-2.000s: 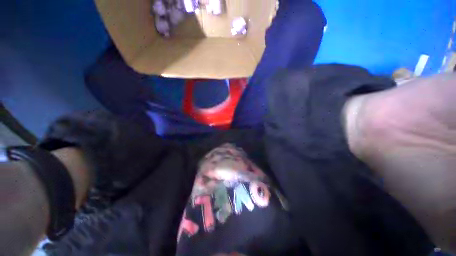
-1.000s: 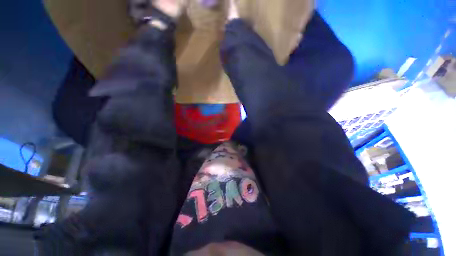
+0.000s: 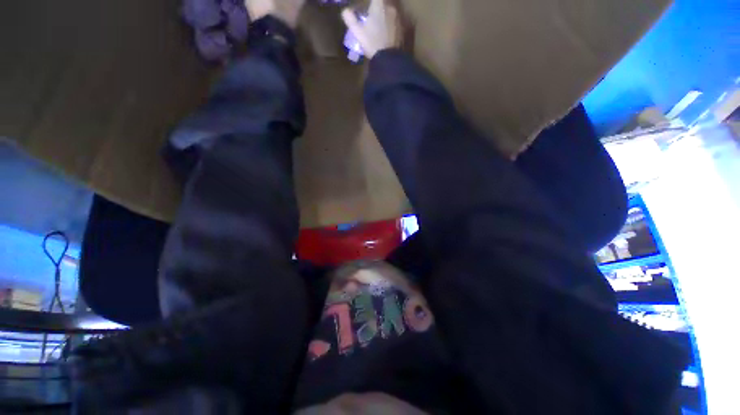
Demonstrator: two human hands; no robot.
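The open brown cardboard carton (image 3: 349, 138) lies in front of me, and both my hands reach into it. My left hand (image 3: 277, 10), with a dark band at the wrist, is cut off by the top edge. Purple-white plastic parts (image 3: 215, 28) are heaped in the carton to its left. My right hand (image 3: 378, 27) is at the top centre, blurred, with bent fingers. A small purple-white piece (image 3: 354, 47) shows against its left side; whether the fingers grip it I cannot tell. Another bit of purple shows between the hands at the top edge.
A red stool-like thing (image 3: 349, 241) is below the carton, between my dark-clothed legs. A blue-framed shelf (image 3: 661, 259) with goods stands at the right. At the left are a dark bench edge (image 3: 49, 320) and an upright thin dark loop (image 3: 56, 251). Blue floor shows at upper right.
The carton now looks much larger and closer. My hands, near the lower part of the picture two seconds ago, are now inside the carton, and the heaped parts show again at left.
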